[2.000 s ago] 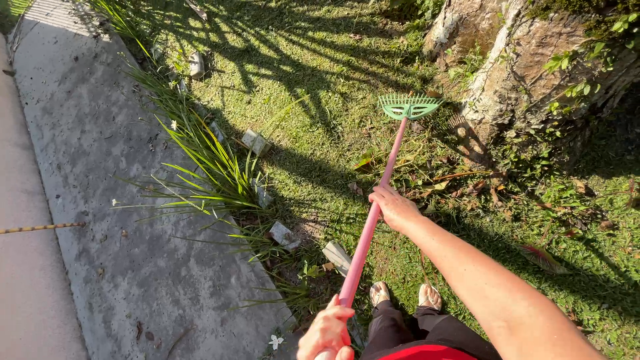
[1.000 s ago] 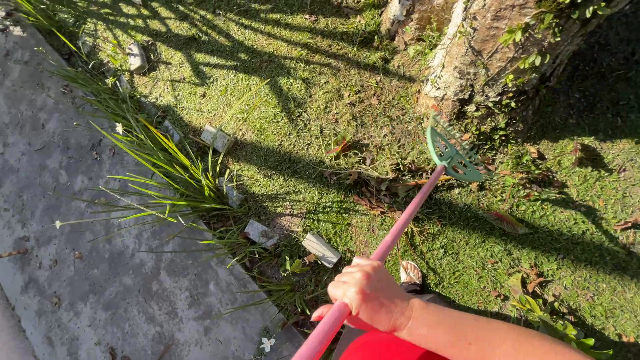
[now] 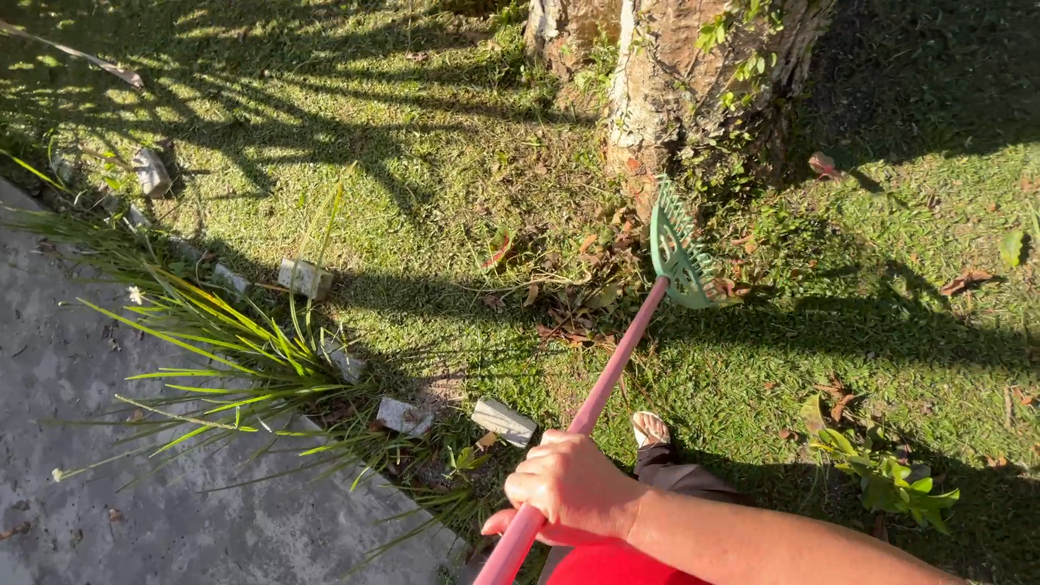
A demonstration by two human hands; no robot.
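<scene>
My right hand [image 3: 569,487] is closed around the pink handle [image 3: 613,366] of a garden rake, low in the view. The green rake head [image 3: 678,248] is tilted on its edge, its tines facing right, just below the base of a tree trunk. Dry brown leaves [image 3: 581,321] and thin stems lie in a loose heap to the left of the head. More dead leaves show by its lower edge. My left hand is out of view; the handle's lower end runs past the bottom edge of the frame.
The tree trunk [image 3: 674,89] stands at the top. At left, a concrete path [image 3: 244,520] is bordered by strappy grass plants [image 3: 236,349] and loose blocks [image 3: 504,421]. A leafy green sprig [image 3: 894,479] is on the lawn at right. My sandalled foot [image 3: 650,429] is near the rake handle.
The rake head has turned from flat across to edge-on and moved nearer the leaves by the trunk. My left hand, seen on the lower handle two seconds ago, has left the view.
</scene>
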